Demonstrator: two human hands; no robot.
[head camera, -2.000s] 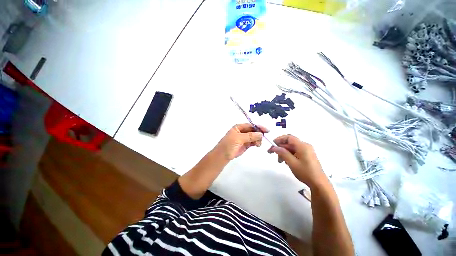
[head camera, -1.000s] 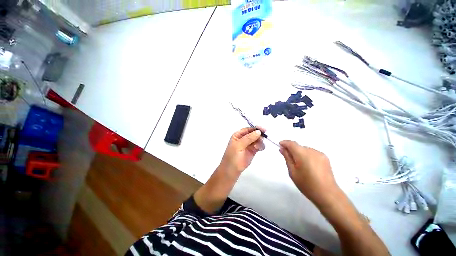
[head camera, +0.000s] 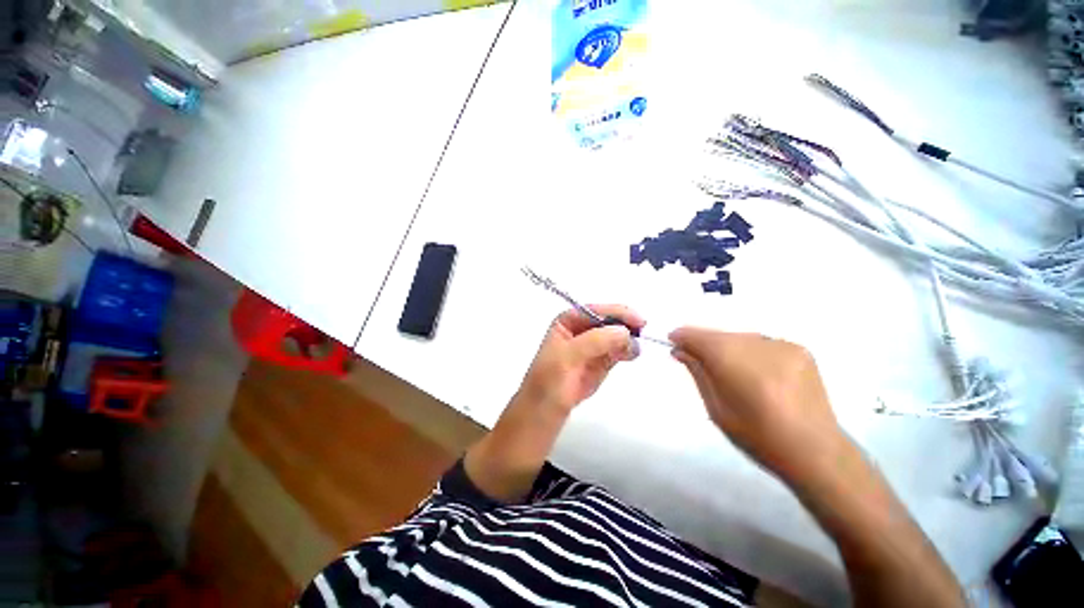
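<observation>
My left hand (head camera: 588, 354) is closed on a thin cable where a black tape piece (head camera: 615, 324) shows between thumb and fingers. The thin wire ends (head camera: 549, 283) stick out of it to the upper left. My right hand (head camera: 751, 378) pinches the white cable (head camera: 655, 341) just to the right of my left hand. A loose pile of black tape pieces (head camera: 693, 242) lies above my hands, with a small piece apart below it. The rest of the held cable is hidden by my right hand.
A smartphone (head camera: 428, 291) lies at left and a printed package (head camera: 598, 74) at the top. At right are a cable bundle (head camera: 874, 238), a taped cable (head camera: 933, 152), white connectors (head camera: 999, 461) and a black object (head camera: 1041, 568). A red stool (head camera: 283, 337) stands beyond the table edge.
The view has shifted left, so the table things appear further right. The black tape now shows on the cable at my left fingertips. My right hand has turned, with its back up.
</observation>
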